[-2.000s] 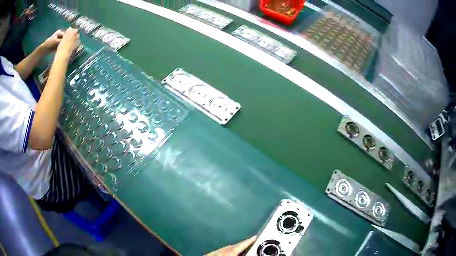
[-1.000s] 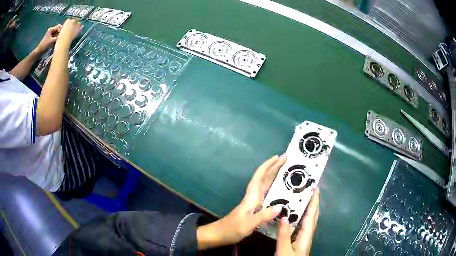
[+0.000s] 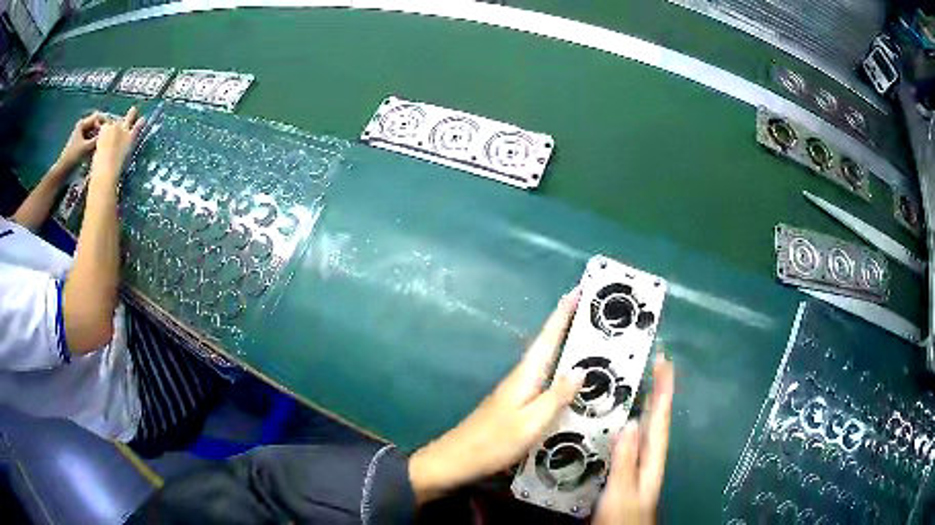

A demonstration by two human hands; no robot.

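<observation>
A silver three-hole housing stands out at the lower centre right, tilted, with its three dark round openings facing up. My left hand grips its left long side, with the thumb over the rim of the middle opening. My right hand is at the housing's lower right side, fingers extended upward and partly apart, cut off by the bottom edge. Whether the right fingers press on the housing is hard to tell. No ring insert can be made out at my fingertips.
A closed-face three-ring plate lies on the green belt, another at right. An open housing lies beyond. Blister trays lie left and lower right. A coworker's arm is at left, near a row of plates.
My left thumb has moved from the lowest opening to the middle one. My right hand has shifted slightly and its fingers extend alongside the housing. The view has shifted a little.
</observation>
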